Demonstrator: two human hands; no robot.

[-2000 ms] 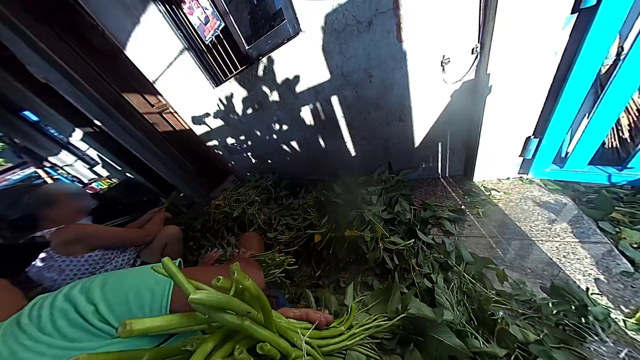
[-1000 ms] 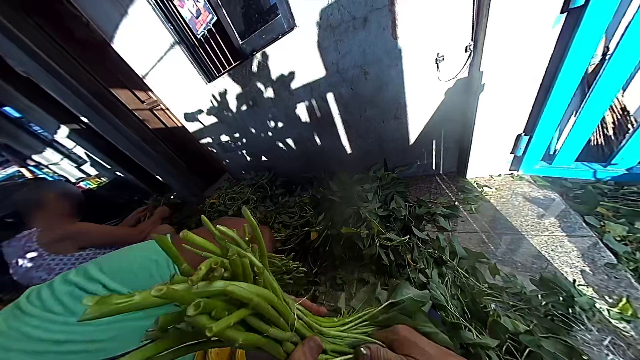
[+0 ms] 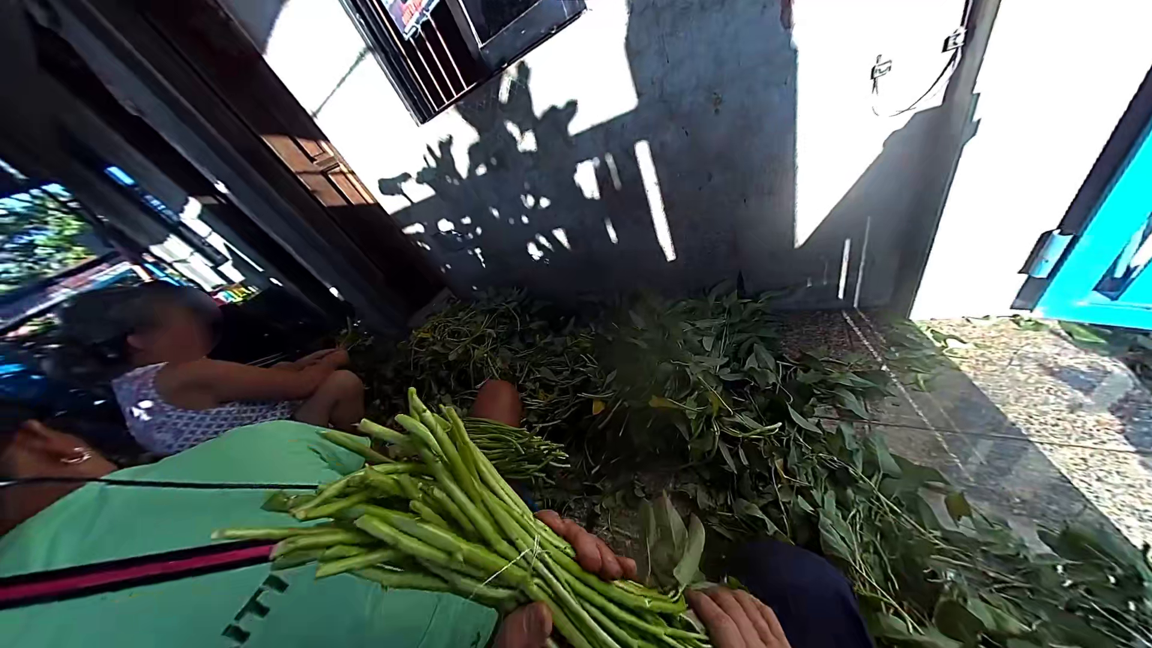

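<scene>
A thick bundle of green leafy-vegetable stems (image 3: pixel 468 522) lies across the lower middle of the head view, its cut ends fanned to the left. A thin tie or strand crosses it near the middle. My left hand (image 3: pixel 576 558) grips the bundle there, fingers behind it and thumb in front. At the narrower right end, my right hand (image 3: pixel 733 616) rests its fingers against the stems; its lower part is cut off by the frame, and whether it grips them I cannot tell. A few broad leaves (image 3: pixel 675 540) stand up between the hands.
Heaped leafy stems (image 3: pixel 702 378) cover the floor along the wall, with another stem bundle (image 3: pixel 513 447) beyond mine. A person in a green shirt (image 3: pixel 225 531) sits close at left; another person in a patterned top (image 3: pixel 207 396) sits farther back. A blue door frame (image 3: pixel 1102 243) stands at right.
The bundle's cut ends have swung and now point more to the upper left. A second ago my right hand was also at its narrow end; two seconds ago it was not seen there.
</scene>
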